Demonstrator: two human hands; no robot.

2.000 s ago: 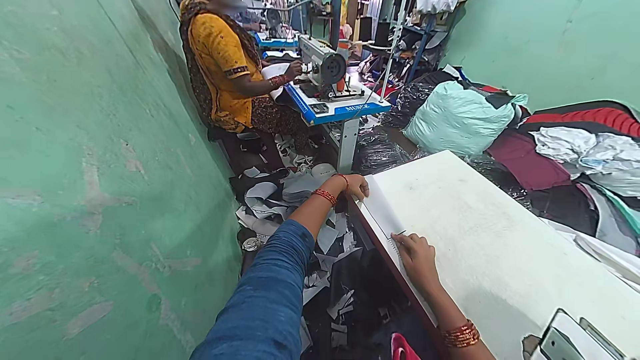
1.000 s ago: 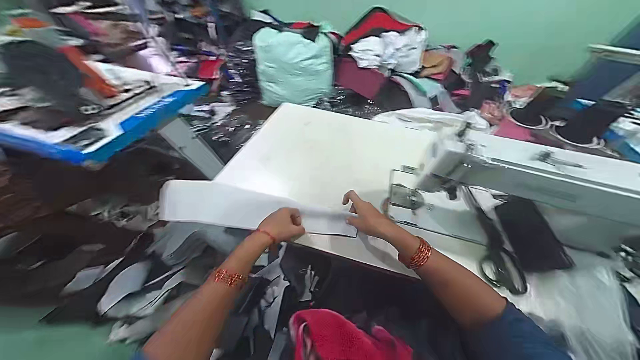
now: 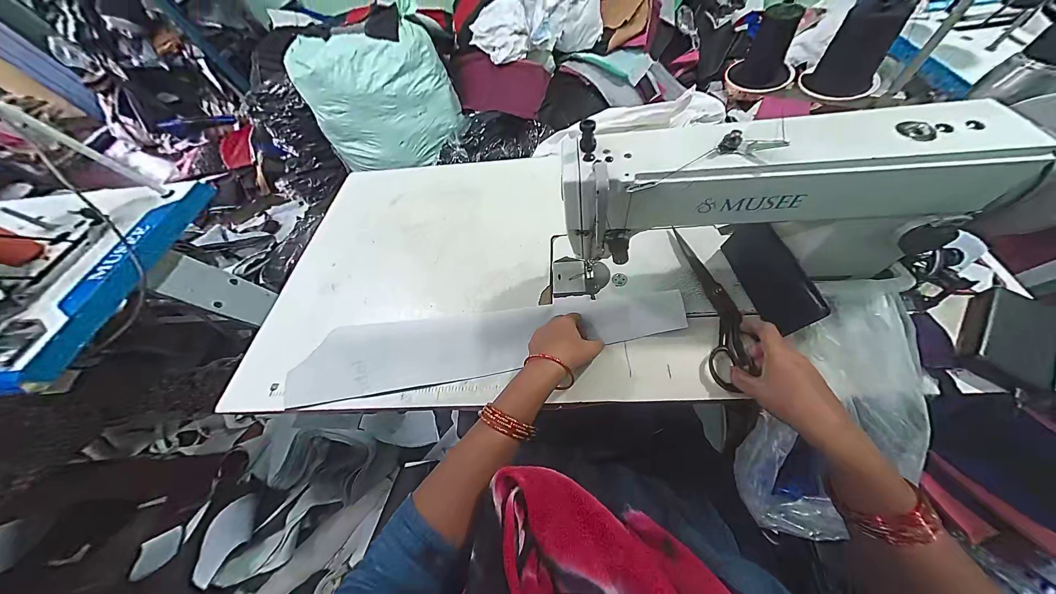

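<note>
A long pale grey-white strip [image 3: 445, 346] of fabric or interfacing lies along the near edge of the white sewing table [image 3: 412, 239]. My left hand [image 3: 565, 345] rests on the strip near its right part, fingers bent; whether they pinch it is unclear. Dark metal scissors [image 3: 716, 305] lie to the right, blades pointing up and left toward the machine. The fingers of my right hand [image 3: 771, 371] are around the scissors' handles. Behind the strip stands a white Musee sewing machine [image 3: 792, 177], its needle and presser foot just above the strip's far edge.
A dark flat piece [image 3: 774, 276] lies under the machine arm, beside a clear plastic bag [image 3: 874, 371]. Black thread cones [image 3: 767, 49] and a pale green sack [image 3: 379, 95] stand behind. Another blue-edged machine table [image 3: 124, 264] is at left; fabric scraps [image 3: 313, 495] cover the floor.
My right hand has moved right from the strip to the scissors and taken hold of their handles. The view has swung right, bringing the sewing machine into full view. My left hand stays at the strip.
</note>
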